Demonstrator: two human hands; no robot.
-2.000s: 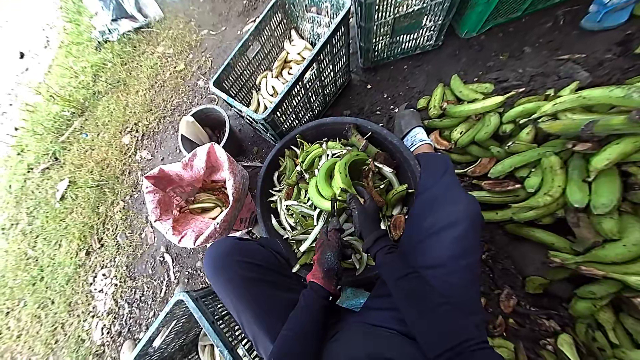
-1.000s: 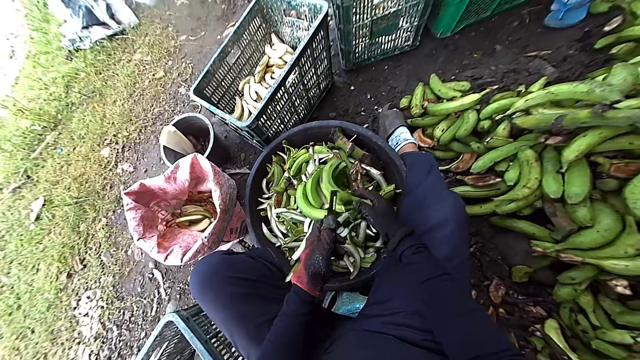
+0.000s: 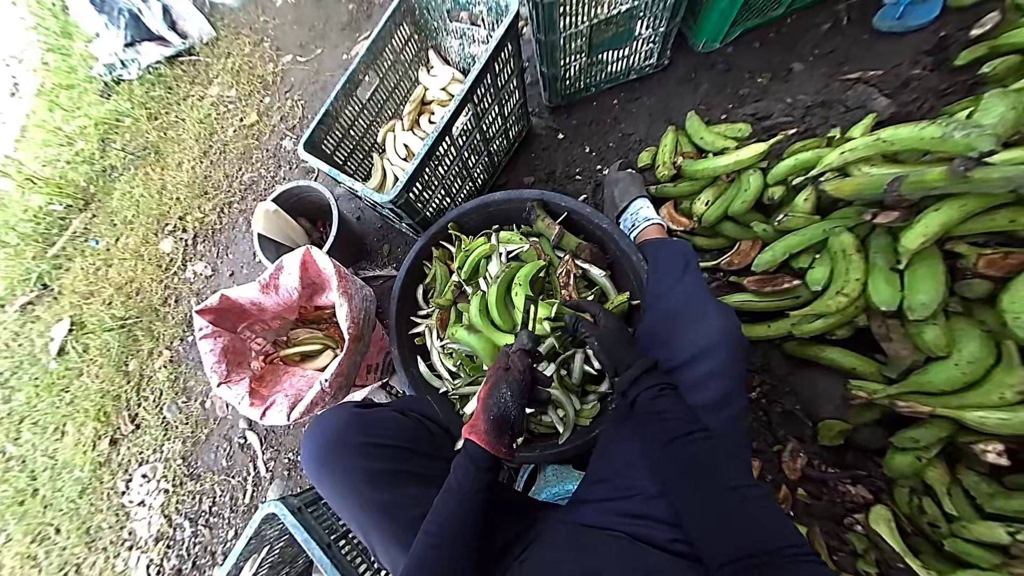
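Observation:
Between my legs stands a round black tub (image 3: pixel 408 296) full of green peel strips with a bunch of green plantains (image 3: pixel 500 300) on top. My left hand, in a red and black glove (image 3: pixel 506 396), grips a small knife (image 3: pixel 529 312), its dark blade pointing up beside the bunch. My right hand, in a black glove (image 3: pixel 604 336), is at the right end of the bunch, its fingers around a green plantain (image 3: pixel 552 312) that lies partly hidden behind the blade and fingers.
Peeled plantains (image 3: pixel 412 120) lie in a green plastic crate (image 3: pixel 472 128). Nearby are a grey bucket (image 3: pixel 340 232) and a pink sack (image 3: pixel 232 320). A large heap of green plantains (image 3: pixel 848 272) covers the ground at right. Another crate (image 3: pixel 296 532) sits at lower left; a blue sandal (image 3: pixel 906 14) lies at top right.
Both hands have stayed over the tub, with the knife still in my left hand. The bunch has shifted a little under my hands.

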